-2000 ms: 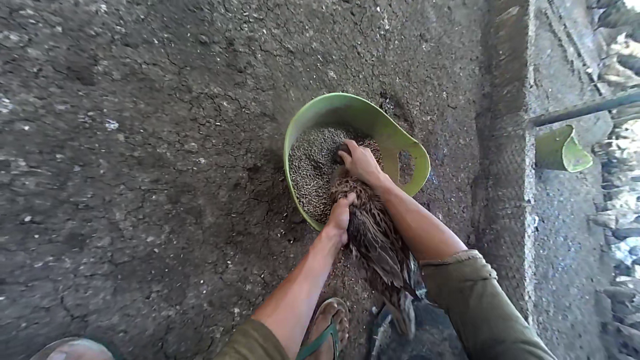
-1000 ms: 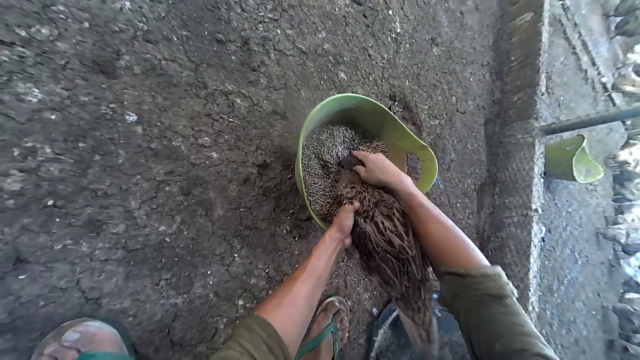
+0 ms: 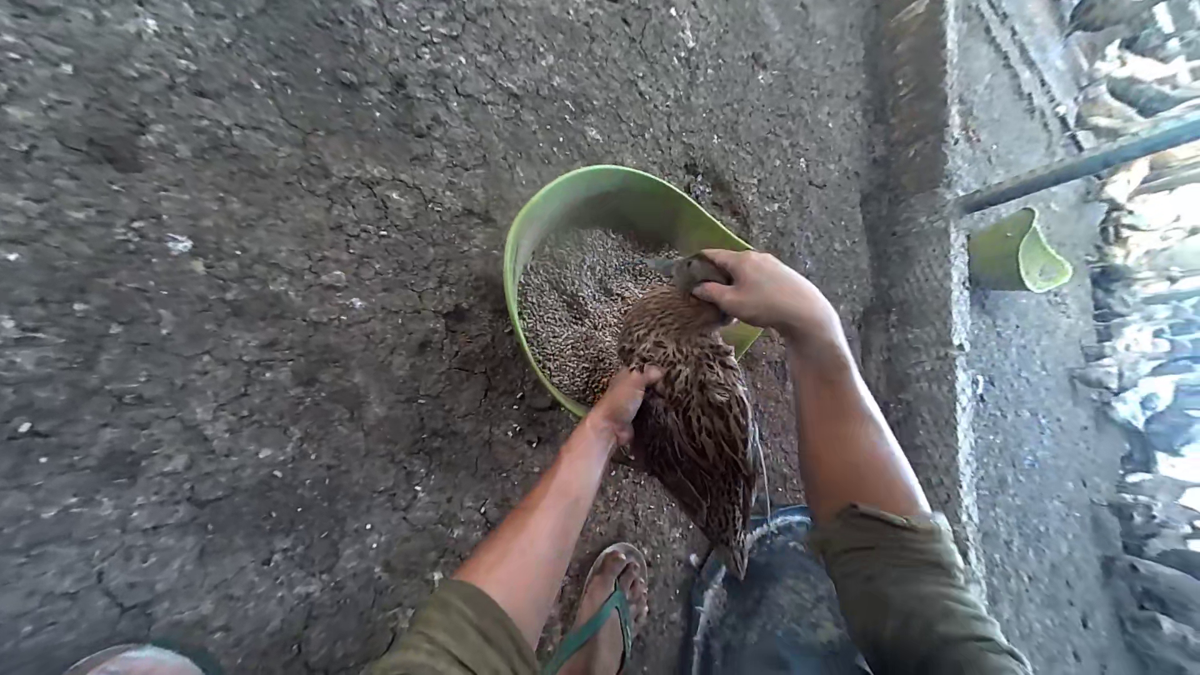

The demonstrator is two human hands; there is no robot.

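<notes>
A brown speckled duck (image 3: 698, 412) lies between my hands, its tail toward me and its head over a green plastic tub (image 3: 600, 183). Inside the tub is a heap of grain-like feed (image 3: 586, 309). With my right hand (image 3: 773, 292) I grip the duck's head and upper neck near the tub's right rim. My left hand (image 3: 623, 403) holds the side of its breast at the near rim; the fingers under the body are hidden.
Below the duck's tail is a dark container (image 3: 773, 600). My foot in a green flip-flop (image 3: 614, 600) stands beside it. To the right run a concrete curb (image 3: 923, 281) and a metal pipe (image 3: 1078, 167); past them lie a green scoop-like container (image 3: 1017, 251) and a flock of birds (image 3: 1148, 375).
The duck's head, low over the feed before, is now raised and farther right, with my right hand moved along with it. My left hand has stayed at its breast.
</notes>
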